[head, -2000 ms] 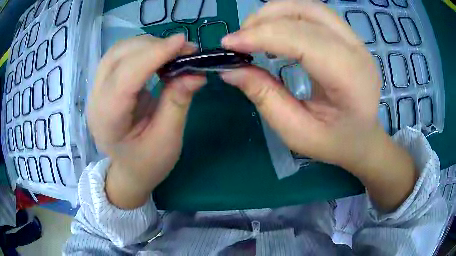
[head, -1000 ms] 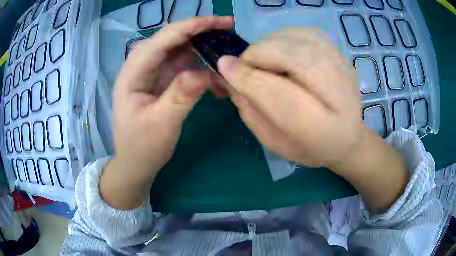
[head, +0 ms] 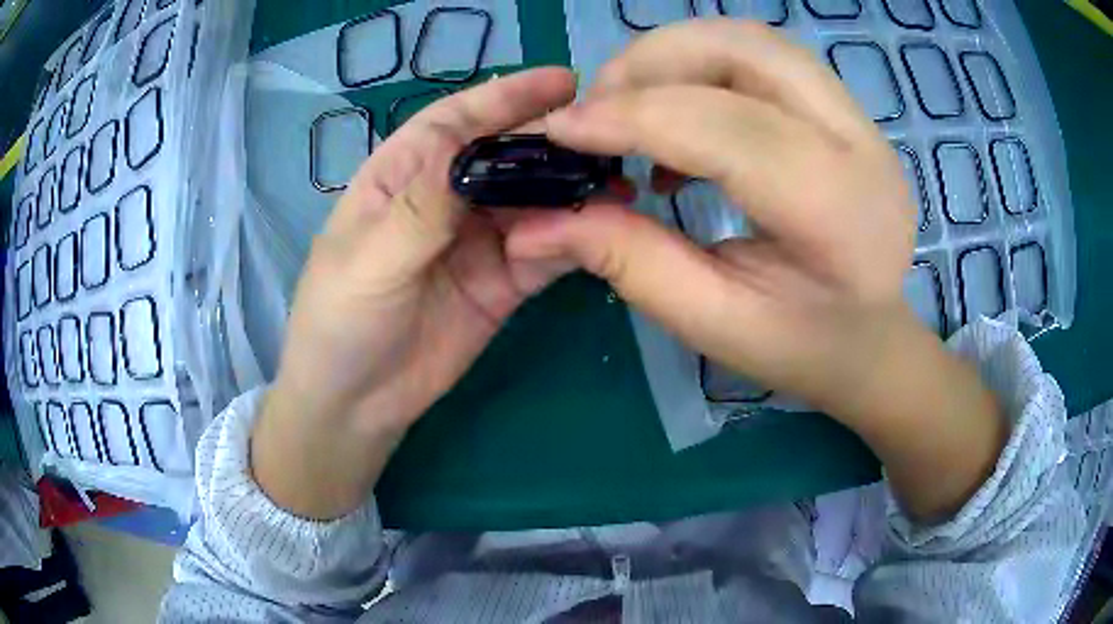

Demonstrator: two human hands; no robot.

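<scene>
A black glossy watch case (head: pixel 519 173) is held edge-on above the mat, near the upper middle of the view. My right hand (head: pixel 757 207) grips its right part between thumb and fingers. My left hand (head: pixel 391 256) is cupped at its left, palm turned up, with fingers behind and below the case. How firmly the left fingers touch it cannot be told. Both hands are bare. Whether a thin ring sits on the case cannot be told.
A pile of whitish sheets with dark frame rings (head: pixel 134 232) lies at far left. A translucent ring sheet (head: pixel 1037 232) lies at right, partly behind my right hand. A small pale sheet (head: pixel 287 67) with several loose rings lies at upper left on the green mat (head: pixel 525 427).
The case was flat between both hands, then tilted in the right hand, and is now edge-on. The left hand has opened and turned palm up. More loose rings show at upper left.
</scene>
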